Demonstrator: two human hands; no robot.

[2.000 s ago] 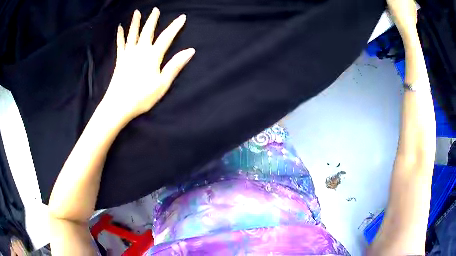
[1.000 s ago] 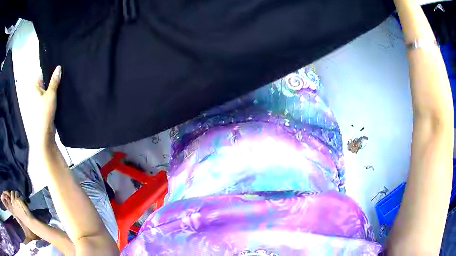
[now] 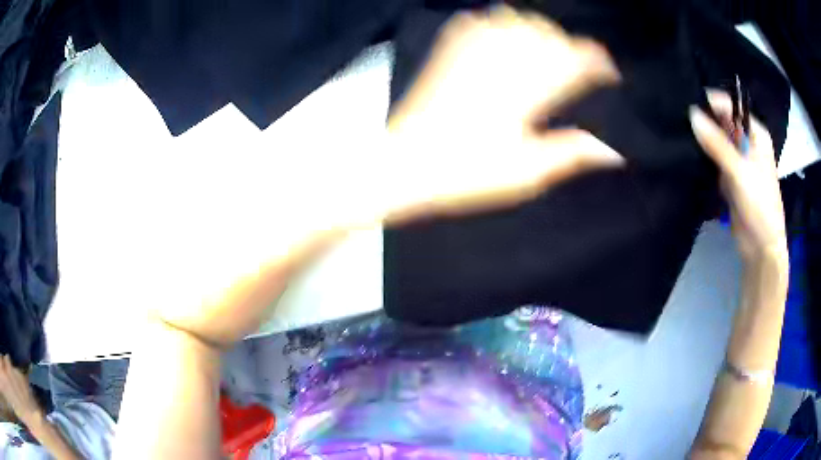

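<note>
A black garment piece (image 3: 522, 260) lies over the right part of the white tabletop and hangs past its near edge. My left hand (image 3: 531, 99) is motion-blurred over this cloth, fingers spread towards the right; no held thing shows in it. My right hand (image 3: 743, 166) is at the cloth's right side, with thread snips (image 3: 740, 112) in it, dark points up. Whether it also grips cloth is unclear. Another black piece (image 3: 225, 54) with a zigzag near edge lies at the far left.
The white tabletop (image 3: 207, 207) shows at left. Dark cloth (image 3: 27, 225) lies at the left end. Another person's hand (image 3: 18, 386) is at the lower left. A red stool (image 3: 243, 427) and floor scraps (image 3: 601, 416) are below, blue plastic (image 3: 779, 445) at lower right.
My left hand has moved from the left table edge to the right, over the cloth. The wide black panel no longer covers the near left; white tabletop shows there. My right hand and snips are now visible.
</note>
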